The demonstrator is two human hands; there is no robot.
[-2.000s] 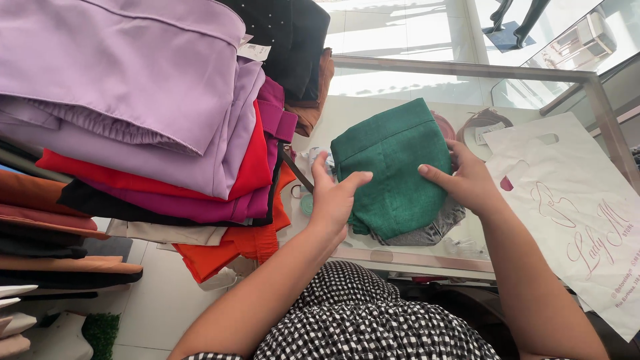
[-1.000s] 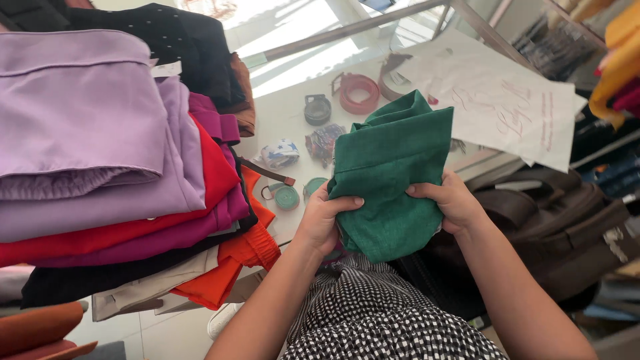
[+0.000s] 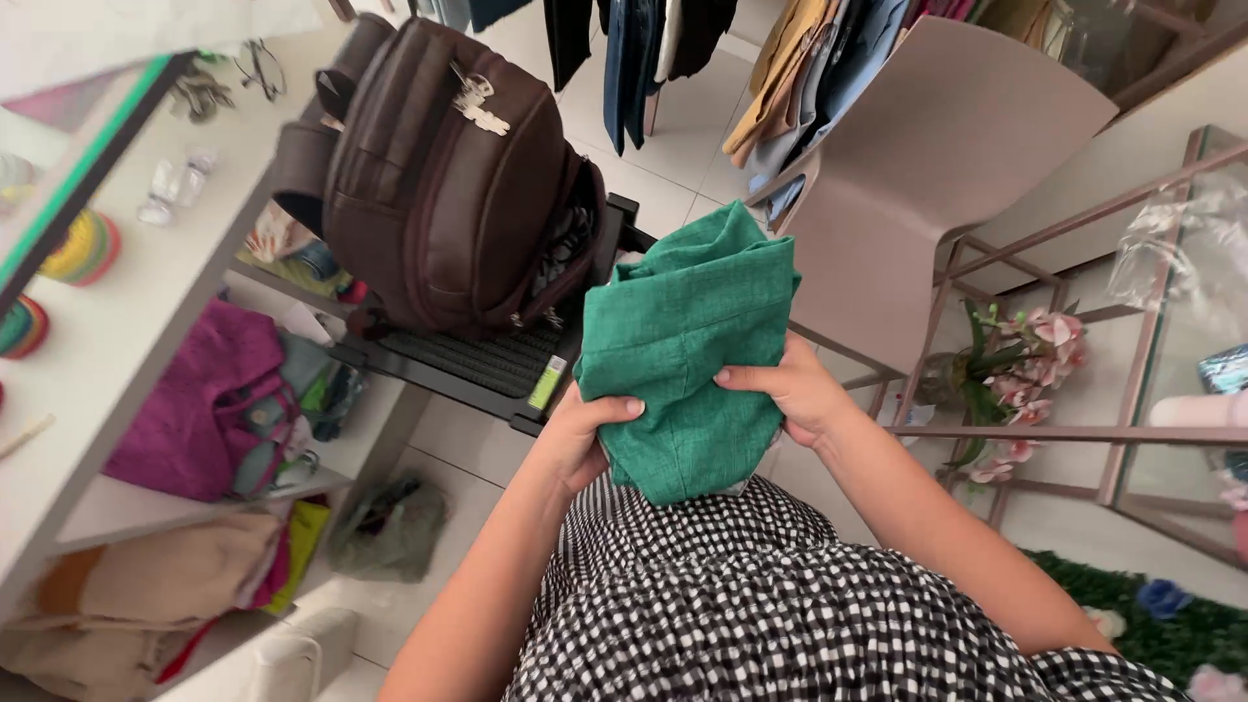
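A folded green woven garment is held in front of my body, its top edge loosely bunched. My left hand grips its left side, thumb on the front face and fingers hidden behind. On the opposite side my right hand holds it the same way. A little grey cloth peeks out beneath the green fabric. Beyond the garment, to the left, a dark brown backpack with a partly unzipped pocket rests on a black ribbed surface.
A beige chair stands at the upper right, near hanging trousers. On the left is a white counter with folded clothes on shelves below. A metal-framed glass shelf and pink artificial flowers are at the right.
The view has swung far to the right, from the clothes stacks and glass counter to the backpack and chair. Both hands still hold the green garment, now in front of the backpack area.
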